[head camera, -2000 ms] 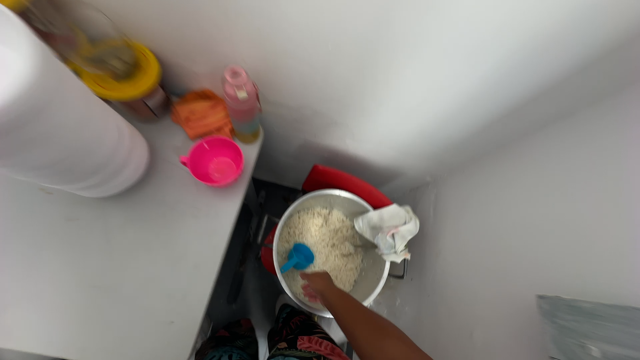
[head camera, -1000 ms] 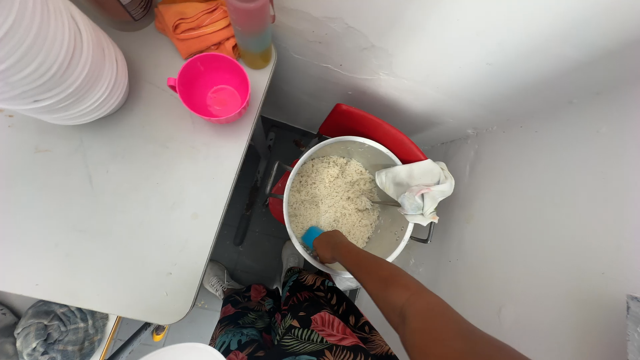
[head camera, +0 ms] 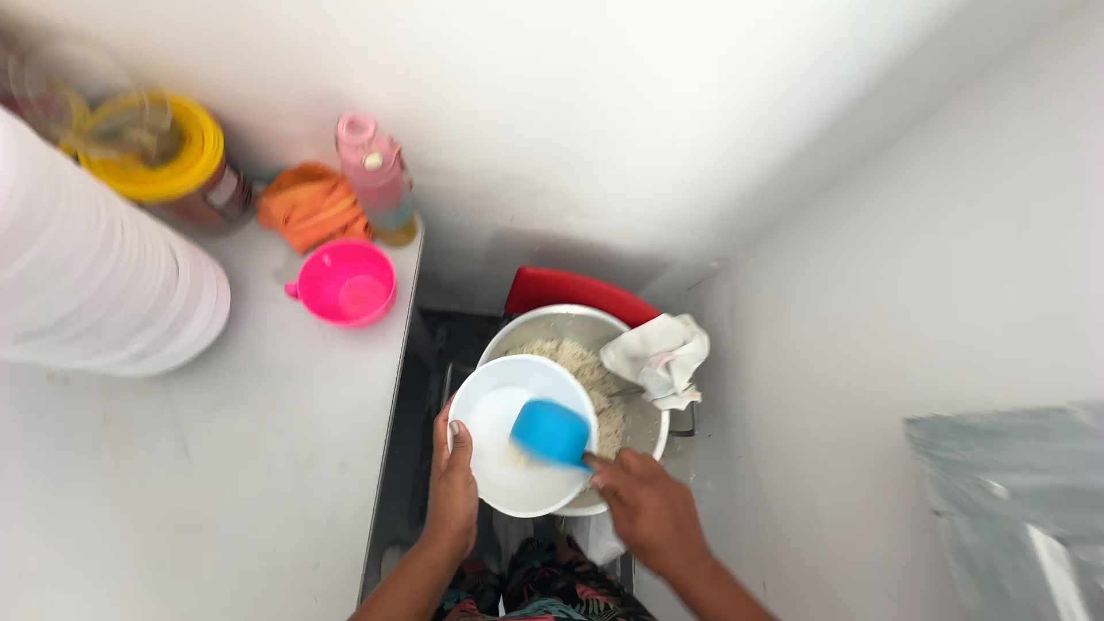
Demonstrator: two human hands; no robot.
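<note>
My left hand [head camera: 454, 487] grips the left rim of a white plastic bowl [head camera: 487, 466], thumb over the edge. In my right hand [head camera: 649, 504] is the handle of a blue plastic scoop [head camera: 549, 431], tipped over the bowl and blurred by motion, with a little rice just under it. Below the bowl stands a large metal pot [head camera: 642, 423] of white rice [head camera: 608, 418], partly hidden by the bowl. A white cloth [head camera: 662, 355] hangs over the pot's right rim, around what looks like a utensil handle.
Left is a white table [head camera: 259, 483] with a pink cup [head camera: 348, 283], an orange cloth [head camera: 315, 207], a pink bottle [head camera: 377, 177], a yellow-lidded jar [head camera: 185, 159] and a tall stack of white bowls [head camera: 103, 267]. A red chair [head camera: 578, 293] stands behind the pot, close to the walls.
My left hand, not in view before, now holds a white bowl over the pot. The blue scoop has come up from the rice to above the bowl.
</note>
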